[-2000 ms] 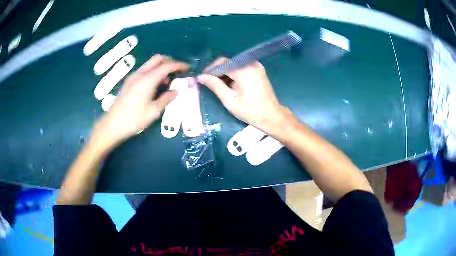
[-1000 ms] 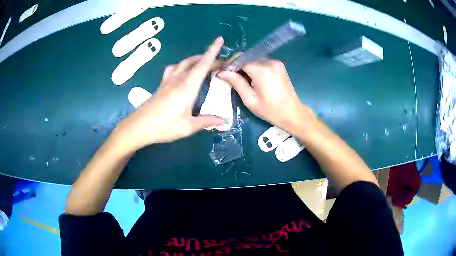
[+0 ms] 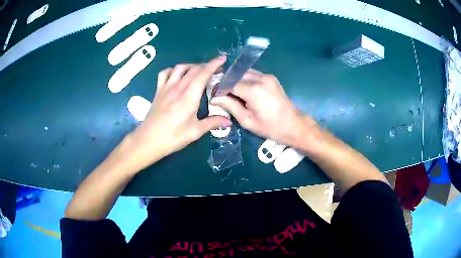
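A white oval housing [image 3: 220, 129] lies upright in view at the table's middle, its upper part hidden by my hands. My left hand [image 3: 184, 103] is spread over its left side, thumb on its lower end and index finger pointing up past its top. My right hand [image 3: 258, 103] grips a long grey label strip [image 3: 241, 65] between thumb and fingers, the strip's pale end pointing up and right, its lower end at the housing. Whether a small sticker is at my fingertips is hidden.
Several white housings [image 3: 132, 68] lie at upper left, and two [image 3: 288, 159] by my right wrist. Clear tape [image 3: 226, 153] is below the work spot. A stack of label strips [image 3: 360, 52] is at upper right. A pale rail [image 3: 202, 5] crosses behind; a plastic bag [image 3: 453, 95] is far right.
The label strip has swung steeper, its far end moving left. Two seconds ago two housings lay side by side at the work spot; now one shows. My left thumb has come onto its lower end.
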